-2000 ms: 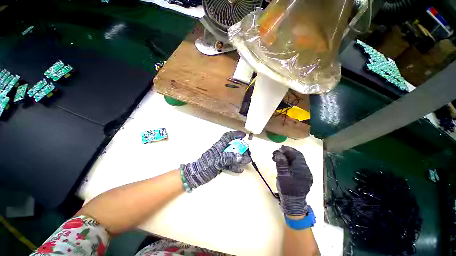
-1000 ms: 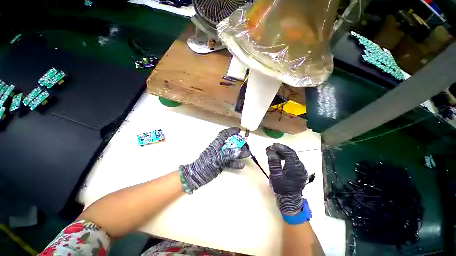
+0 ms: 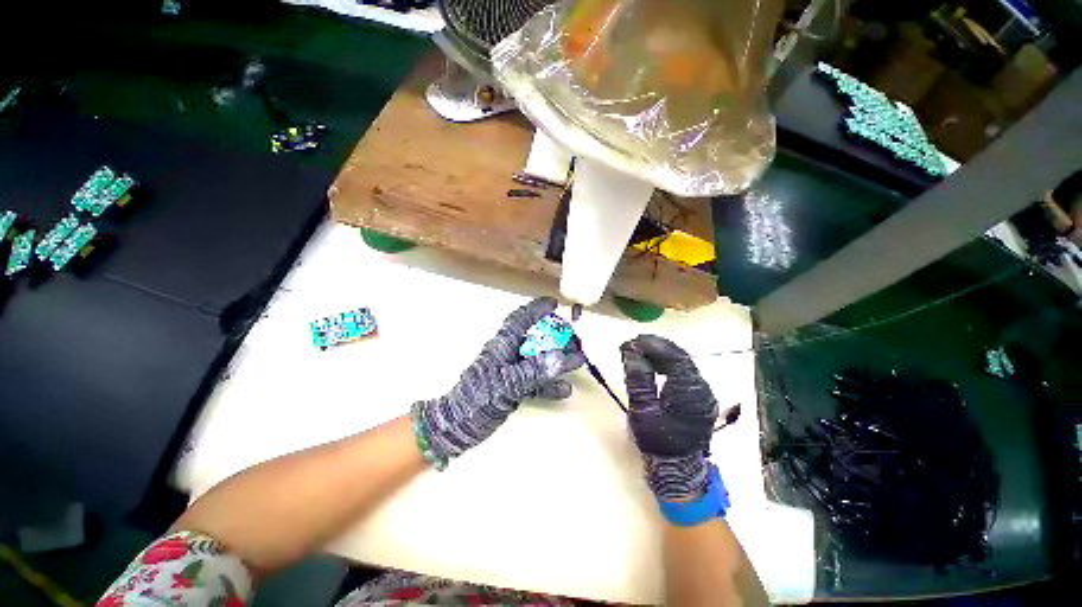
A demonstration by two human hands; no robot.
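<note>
My left hand [image 3: 504, 374], in a grey-black knitted glove, holds a green-and-white circuit board [image 3: 547, 337] just below the small dark tip [image 3: 577, 312] of the white tapering arm [image 3: 603, 225]. My right hand [image 3: 668, 409], gloved, is to the right, its fingers curled around a black power cable [image 3: 605, 382]. The cable runs from the board into this hand, and its plug end [image 3: 730, 415] sticks out on the right. A very thin pale line reaches this hand from the right. Another circuit board [image 3: 344, 328] lies on the white board at left.
The wooden machine base [image 3: 415, 178] stands behind the white board [image 3: 475, 510], with a fan [image 3: 475, 101] and plastic-wrapped machine body [image 3: 664, 95] above. Several boards [image 3: 74, 241] lie on the black mat [image 3: 131, 344]. A cable pile [image 3: 902, 468] and a grey post [image 3: 914, 225] are at right.
The view has shifted, so the surroundings sit slightly further left. The plug end now sticks out beyond my right hand. The board stays in my left hand under the tip.
</note>
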